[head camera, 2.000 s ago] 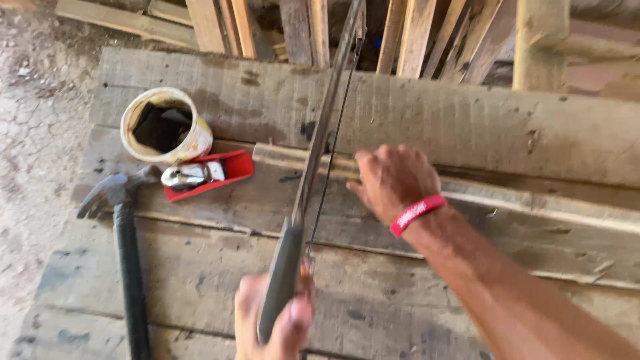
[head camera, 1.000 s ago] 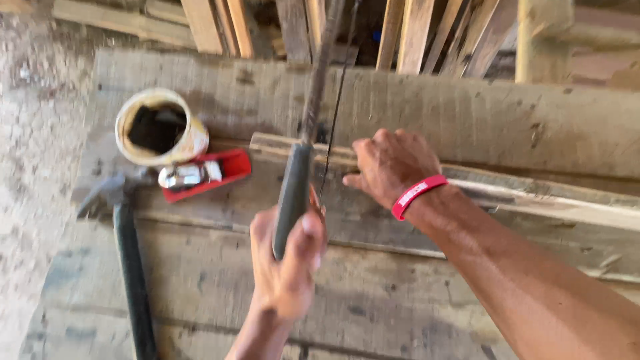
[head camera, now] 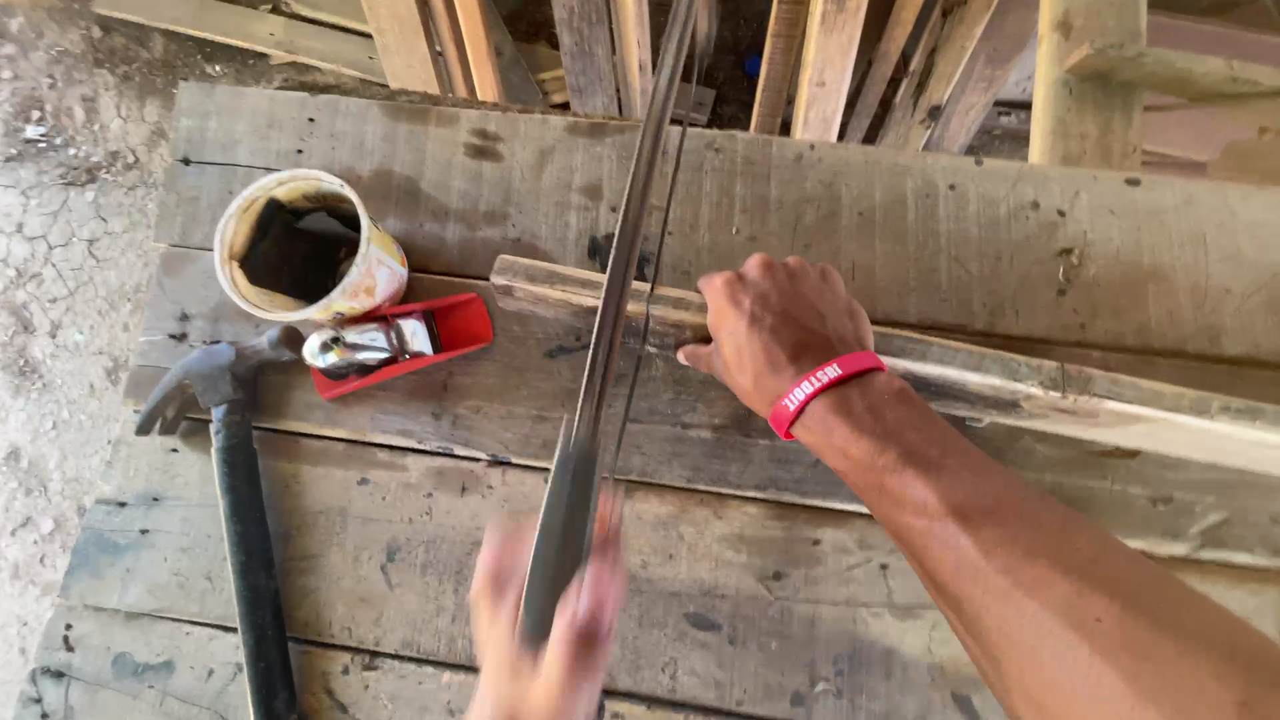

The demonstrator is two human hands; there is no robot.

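My left hand (head camera: pixel 545 610), blurred, grips the handle of a hacksaw (head camera: pixel 625 230) whose long frame points away from me. Its thin blade crosses a narrow wooden strip (head camera: pixel 550 285) a little in from the strip's left end. Just right of the blade, my right hand (head camera: pixel 785 330), with a red wristband, is closed over the strip from above, thumb toward the saw. The strip runs on to the right edge beside a paler length of wood (head camera: pixel 1100 400). The contact of blade and wood is partly blurred.
Left of the saw, a dirty plastic tub (head camera: pixel 385 265) with dark contents stands behind a small red block plane (head camera: pixel 460 325). A claw hammer (head camera: pixel 245 520) lies nearer me on the plank tabletop (head camera: pixel 420 560). Boards (head camera: pixel 820 70) stand beyond the far edge; cracked ground (head camera: pixel 70 250) shows left.
My left hand with the hacksaw has come back toward me since one second ago, after having moved away from me before that. My right hand has stayed on the strip.
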